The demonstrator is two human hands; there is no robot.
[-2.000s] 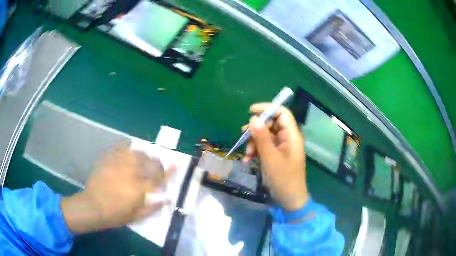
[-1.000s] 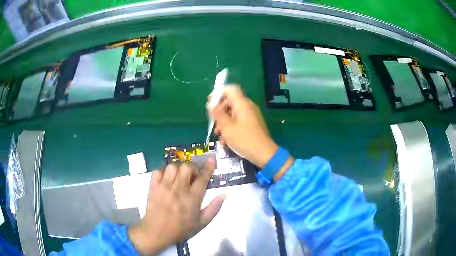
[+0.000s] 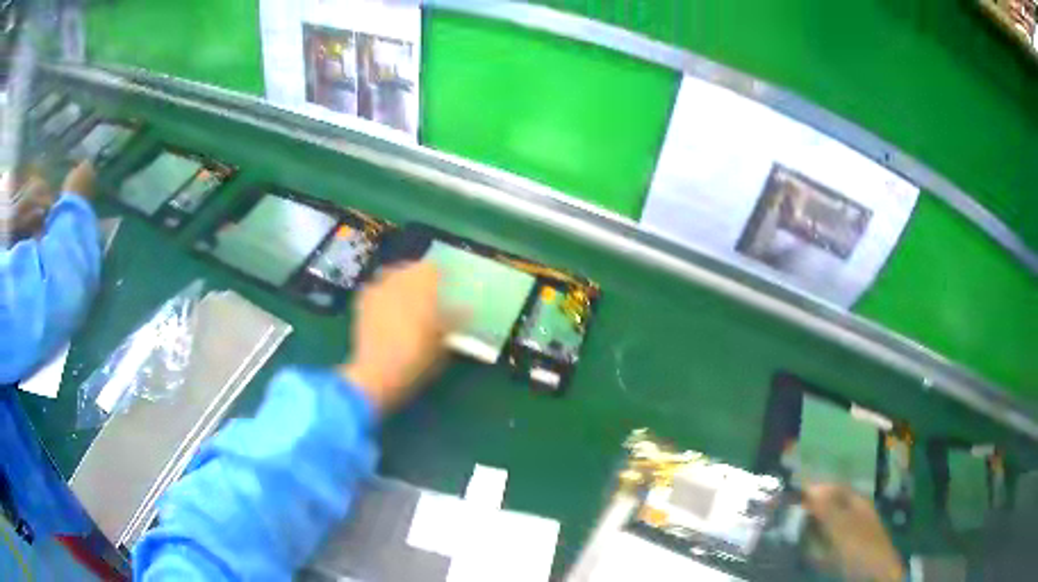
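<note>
A tablet unit [image 3: 489, 298] lies in the back row, its board and orange flex cables at its right end. My left hand [image 3: 398, 330] is blurred and closed around this unit's left end. A nearer tablet unit [image 3: 711, 506] is tilted and blurred at the lower right, cut off by the bottom edge, with a grey rectangle on its bright board. My right hand [image 3: 848, 532] is small and blurred beside this unit's right side; its fingertips are unclear, so I cannot tell if it grips. The tweezers cannot be made out.
More tablet units [image 3: 273, 239] lie along the back rail. A grey adhesive sheet [image 3: 381, 529], white liner [image 3: 518, 546] and white square [image 3: 487, 487] lie at lower centre. Left are stacked strips [image 3: 182, 398], a clear bag [image 3: 142, 364] and another person's blue sleeve [image 3: 51, 273].
My left hand has left the near unit's board and reached up to the back-row unit. My right hand has moved to the near unit's right side. The view has turned and tilted.
</note>
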